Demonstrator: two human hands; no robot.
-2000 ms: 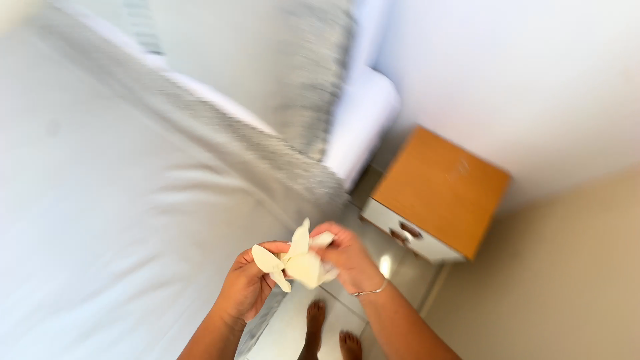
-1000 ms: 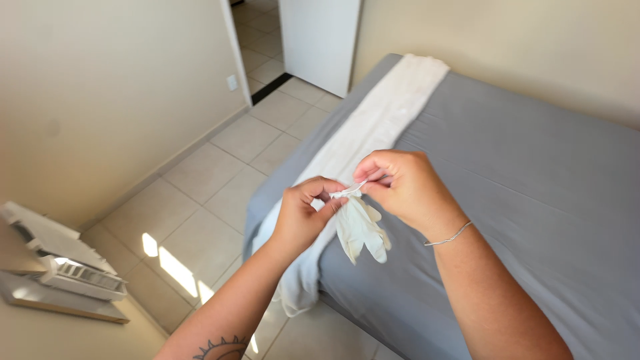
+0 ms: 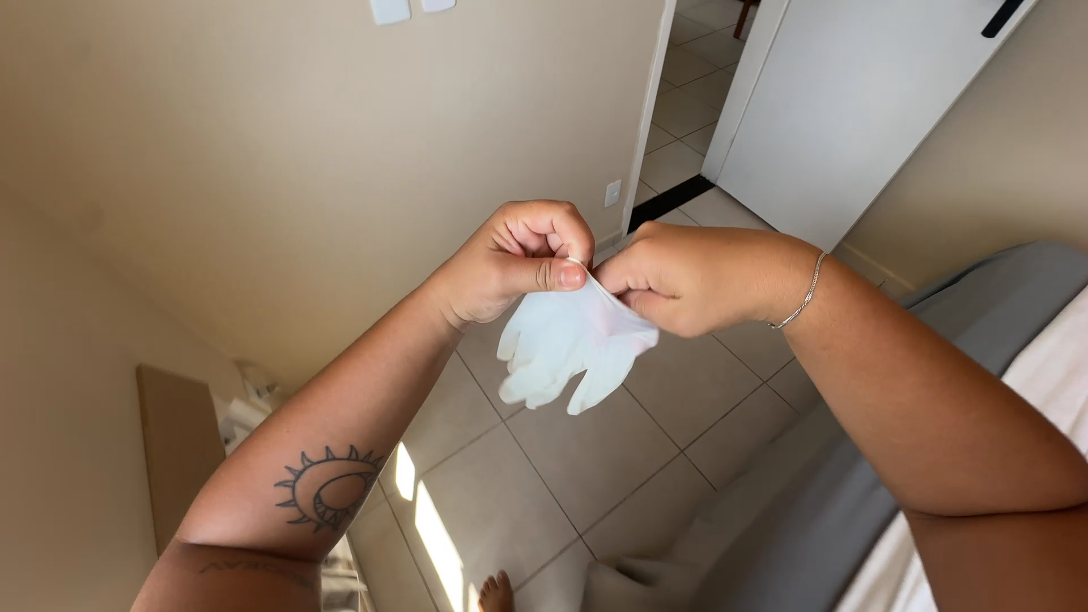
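Note:
A thin white disposable glove [image 3: 561, 344] hangs in front of me with its fingers pointing down. My left hand [image 3: 527, 259] pinches the edge of its cuff between thumb and bent forefinger. At the other side of the cuff is my right hand [image 3: 701, 276], its fingertips partly inside the opening and hidden by the glove and by the hand itself. Both hands are bare, and they nearly touch at the cuff.
A bed with a grey cover [image 3: 782, 510] and a pale cloth [image 3: 1054, 370] fills the lower right. An open white door [image 3: 850, 93] stands beyond the hands. Tiled floor [image 3: 544, 467] lies below. A brown panel [image 3: 178, 450] is at the left wall.
The view has swung from the bed toward the door. The glove, bunched at its cuff a second ago, now has its cuff stretched between both hands.

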